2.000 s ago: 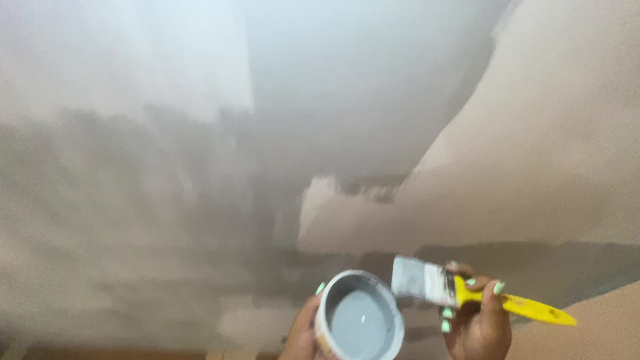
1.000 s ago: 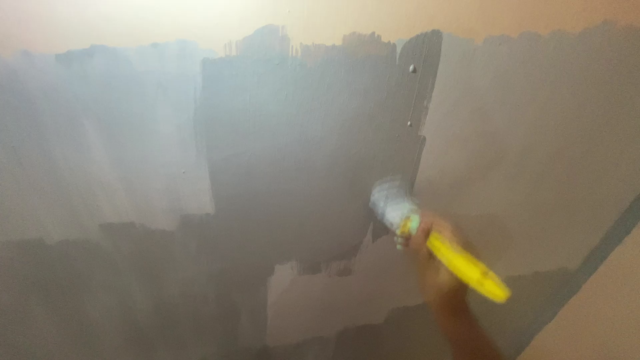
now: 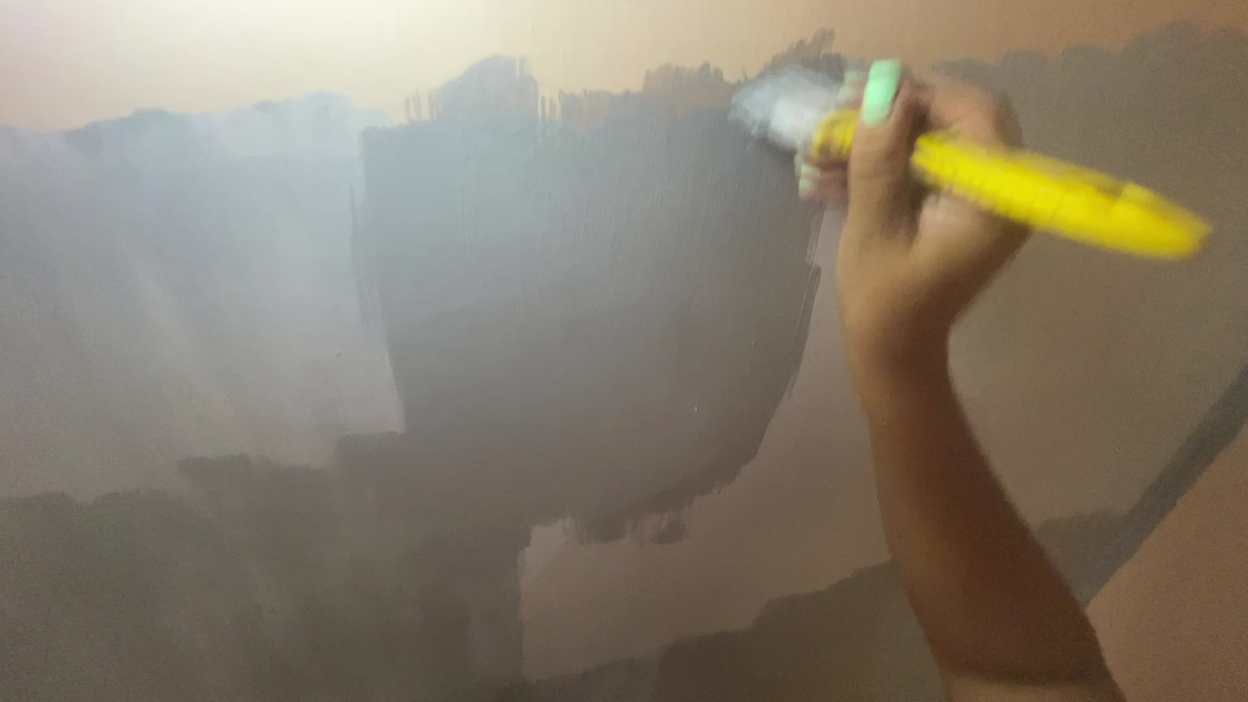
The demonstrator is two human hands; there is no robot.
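My right hand (image 3: 916,166) grips a paintbrush with a yellow handle (image 3: 1063,195), the handle pointing right. The blurred bristles (image 3: 785,105) are at the upper right edge of a dark grey painted patch (image 3: 585,292) on the wall; motion blur hides whether they touch it. Green polish shows on the nails. My left hand is out of view, and so is the paint container.
Pale peach wall (image 3: 292,49) runs along the top above a ragged paint edge. Lighter grey-brown areas (image 3: 624,604) lie below and right of the dark patch. A dark diagonal band (image 3: 1170,487) borders a peach area (image 3: 1189,585) at the lower right.
My right hand has moved the brush up the wall to the patch's top right. Two seconds ago my left hand held a paint container; it has left view. The view has shifted up the wall.
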